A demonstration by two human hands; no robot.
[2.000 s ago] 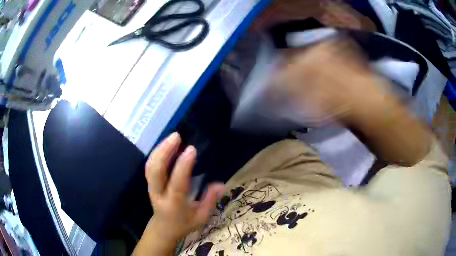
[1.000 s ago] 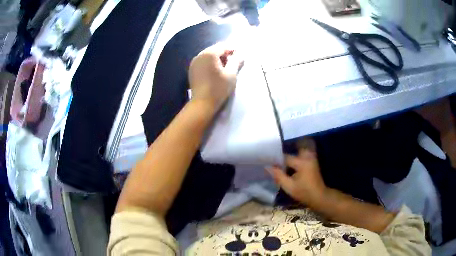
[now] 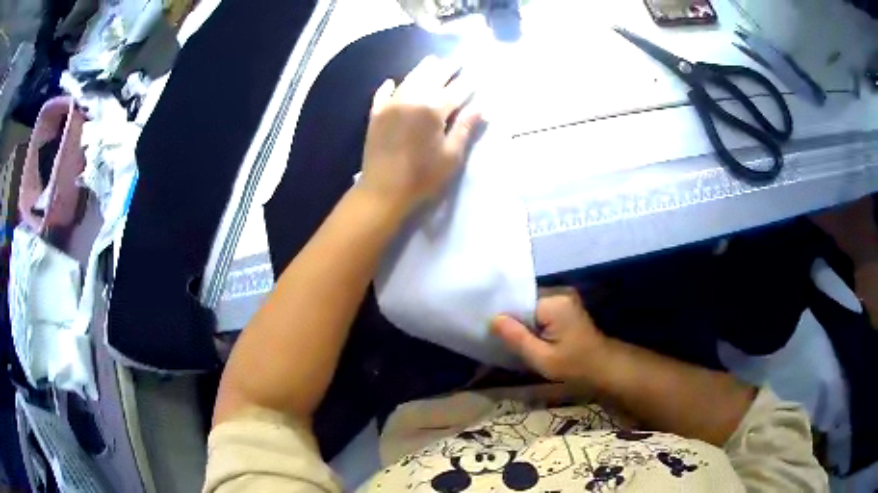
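Observation:
A white fabric panel (image 3: pixel 462 260) lies over a black fabric panel (image 3: pixel 322 130) at the front of the machine table, its lower end hanging past the edge. My left hand (image 3: pixel 419 130) lies on the upper part of the white panel, fingers spread, just below the presser foot and needle area, which is lost in lamp glare. My right hand (image 3: pixel 554 337) pinches the white panel's lower right edge between thumb and fingers, just off the table's front edge.
Black scissors (image 3: pixel 722 96), blue thread snips (image 3: pixel 785 67) and a phone (image 3: pixel 682 10) lie right of the needle. A long black panel (image 3: pixel 193 193) lies left. A pink holder (image 3: pixel 53 159) stands far left among white scraps. Black and white cut pieces (image 3: pixel 794 371) are at lower right.
The view has swung from the right back to the table. Since one second ago, my left hand has flattened and spread on the white panel, and the panel's lower end sits lower with my right hand.

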